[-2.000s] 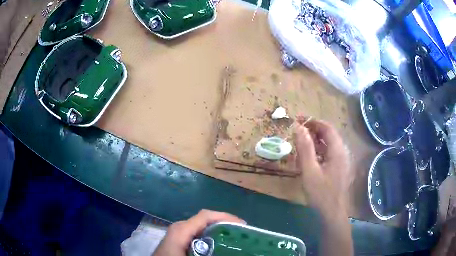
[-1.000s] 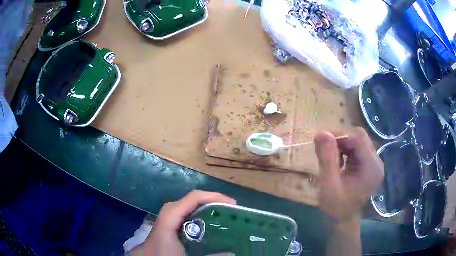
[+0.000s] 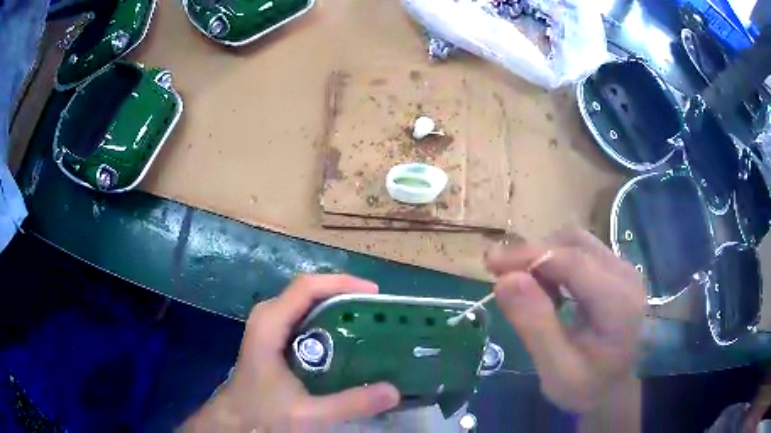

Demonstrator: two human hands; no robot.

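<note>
My left hand (image 3: pixel 279 364) grips a glossy green car body shell (image 3: pixel 389 347) at its left end, over the bench's front edge. The shell has a silver rim, a row of small dark holes, a small silver bar and a round lamp piece at each end. My right hand (image 3: pixel 566 313) pinches a thin pale glue stick (image 3: pixel 483 303). The stick's whitish tip is at the shell's face near the right end of the hole row; whether it touches is hard to tell. The white oval glue dish (image 3: pixel 416 183) with pale green content sits on the cardboard pad (image 3: pixel 483 161), with a white lump (image 3: pixel 424 128) behind it.
Green shells with lamps (image 3: pixel 127 127) stand at the left and top left on the cardboard sheet (image 3: pixel 245 127). Shells with their dark hollow side showing (image 3: pixel 664 232) are grouped at right. A plastic parts bag (image 3: pixel 524 42) lies at the top. The dark green bench edge (image 3: pixel 245 254) curves across.
My right hand has moved from the dish down to the shell, bringing the stick's tip to its face. My left hand has raised the shell, showing more of it. The bench scene has shifted upward.
</note>
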